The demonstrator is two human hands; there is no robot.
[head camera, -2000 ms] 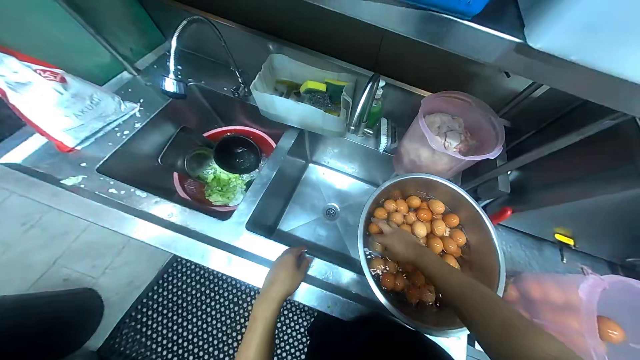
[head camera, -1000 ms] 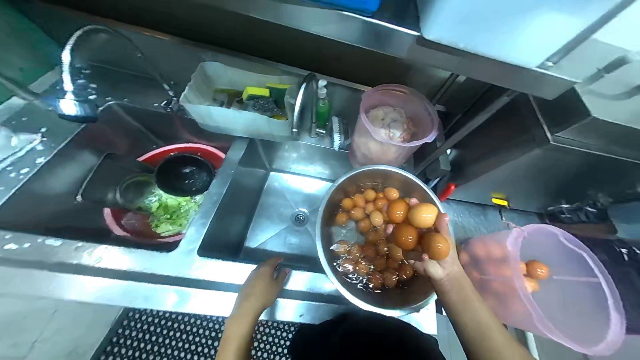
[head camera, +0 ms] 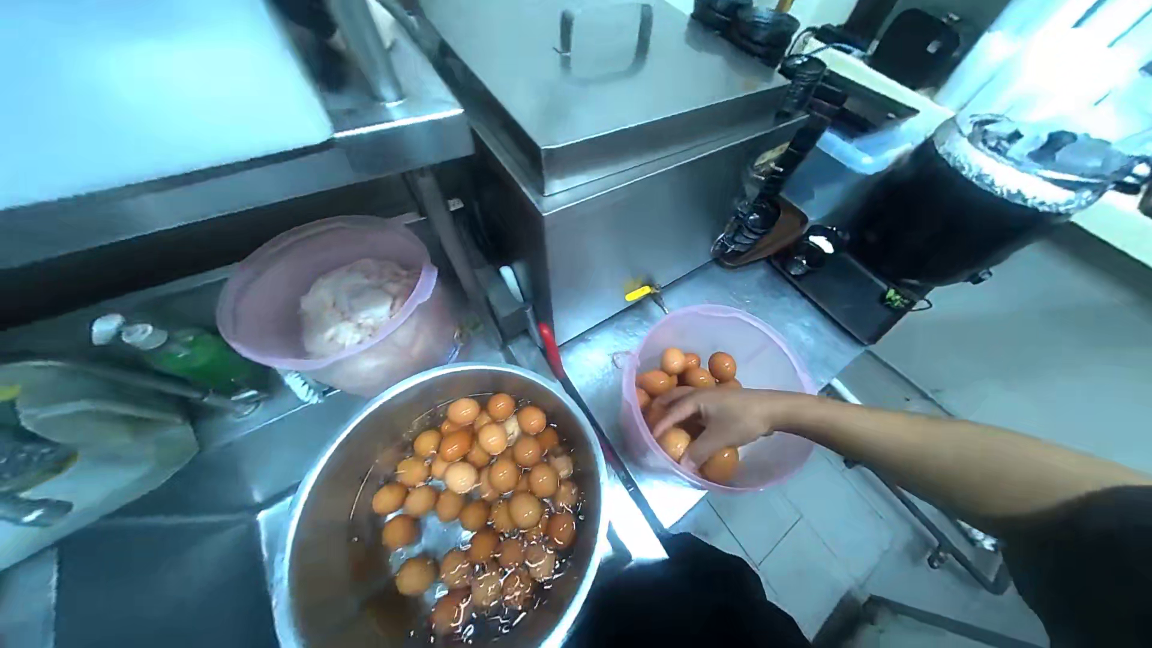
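Brown eggs [head camera: 504, 472] lie in water in a large stainless steel bowl [head camera: 310, 504] at the lower middle. To its right stands a translucent pink plastic bucket [head camera: 774, 360] with more brown eggs [head camera: 697, 378] inside. My right hand [head camera: 711, 418] reaches down into this bucket, its fingers spread among the eggs; whether it grips one is unclear. My left hand is out of view.
Behind the bowl, another pink bucket [head camera: 261, 288] holds pale raw meat [head camera: 355, 301]. A green bottle [head camera: 198, 355] lies left of it. A steel box with a lid [head camera: 621, 225] stands behind, and a black pot [head camera: 936, 207] at right. A metal shelf [head camera: 396, 144] overhangs the left.
My right hand, holding several eggs over the bowl one second ago, is now inside the pink bucket at the right. The view has swung right, and my left hand has dropped out of it.
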